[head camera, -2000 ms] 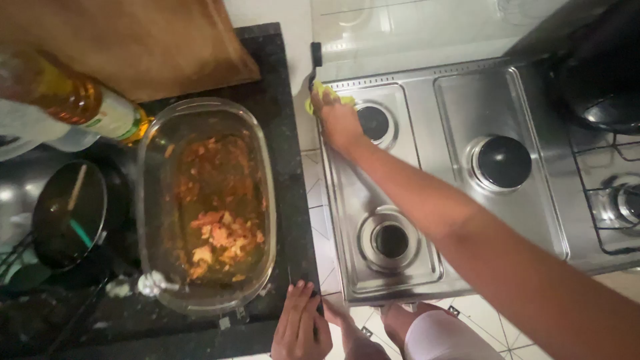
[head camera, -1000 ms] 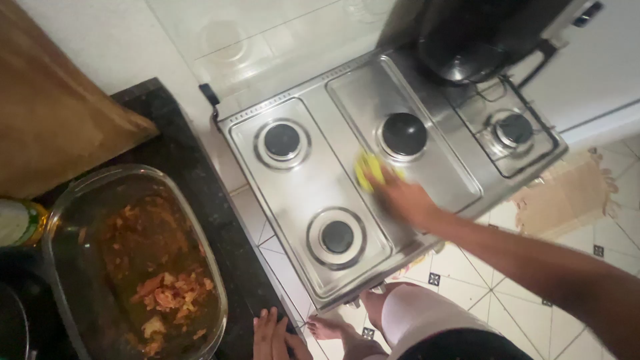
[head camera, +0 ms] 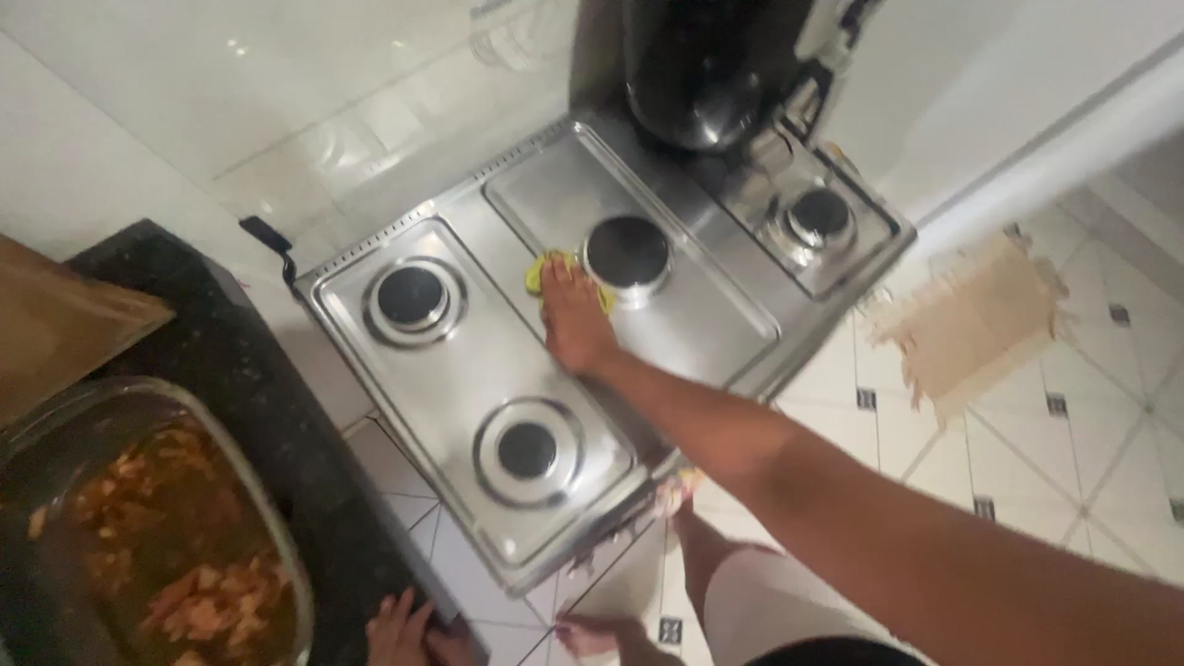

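Observation:
My right hand [head camera: 573, 314] presses a yellow cloth [head camera: 536, 276] flat on the stainless steel gas stove [head camera: 435, 388], just left of the large middle burner [head camera: 629, 252]. Part of the cloth is hidden under the palm. My left hand [head camera: 402, 634] rests at the edge of the dark stone counter [head camera: 250, 370] at the bottom of the view, beside a glass baking dish [head camera: 301, 592] with food remains; its wrist is out of view. It appears to hold nothing. No grates lie over the two left burners or the middle one.
A black appliance or pot [head camera: 717, 74] stands at the stove's back right, near a burner with a grate [head camera: 819, 217]. A brown paper bag [head camera: 65, 324] is on the counter. Left of the stove is a narrow gap. A beige mat [head camera: 980, 324] lies on the tiled floor.
The right hand with the yellow cloth was at the stove's back left corner, then near the front of the middle panel; now it is farther back there. The view has swung right.

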